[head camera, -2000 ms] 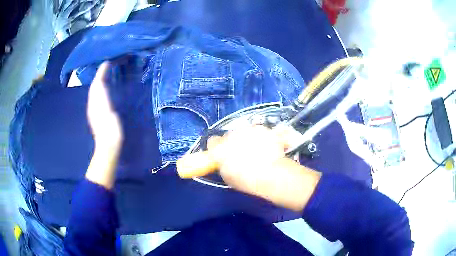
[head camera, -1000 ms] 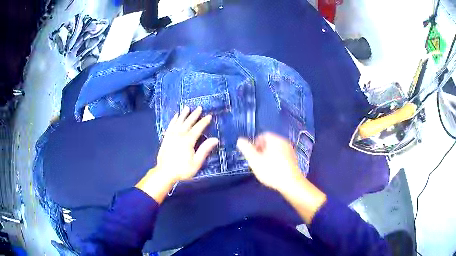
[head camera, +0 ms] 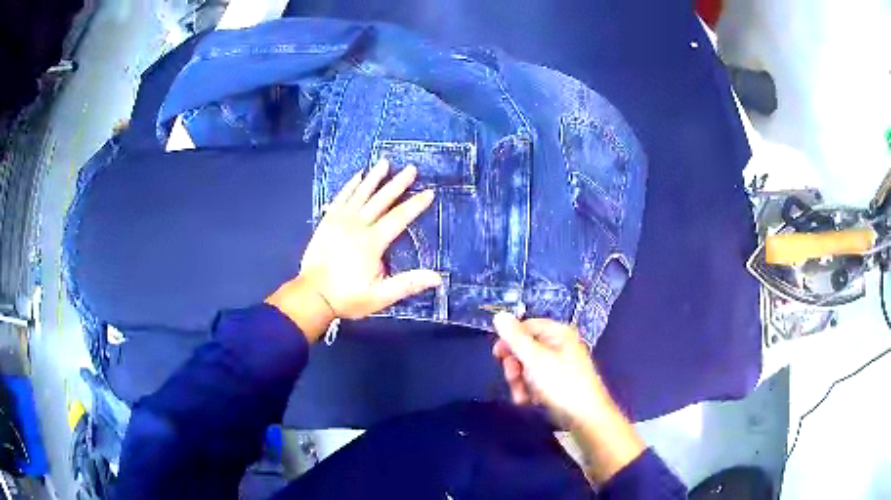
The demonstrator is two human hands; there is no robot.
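Observation:
Blue denim cargo jeans (head camera: 488,225) lie on the navy table cover (head camera: 205,239), waistband (head camera: 469,305) towards me and the legs bent away to the back left. My left hand (head camera: 369,244) lies flat on the jeans with fingers spread, its fingertips near a stitched pocket (head camera: 426,166). My right hand (head camera: 547,363) is at the waistband, thumb and fingers pinched together at its edge near the fly; the grip on the cloth looks closed, though the fingertips are partly hidden.
The steam iron (head camera: 819,256) with its yellow-tan handle stands at the right edge of the table. A dark cylinder (head camera: 753,90) is at the back right. Crumpled denim (head camera: 90,283) hangs along the left edge. A thin black cable runs at the lower right.
The iron went from my right hand to its place at the right. My left hand came onto the jeans and stayed flat. My right hand moved down to the waistband edge.

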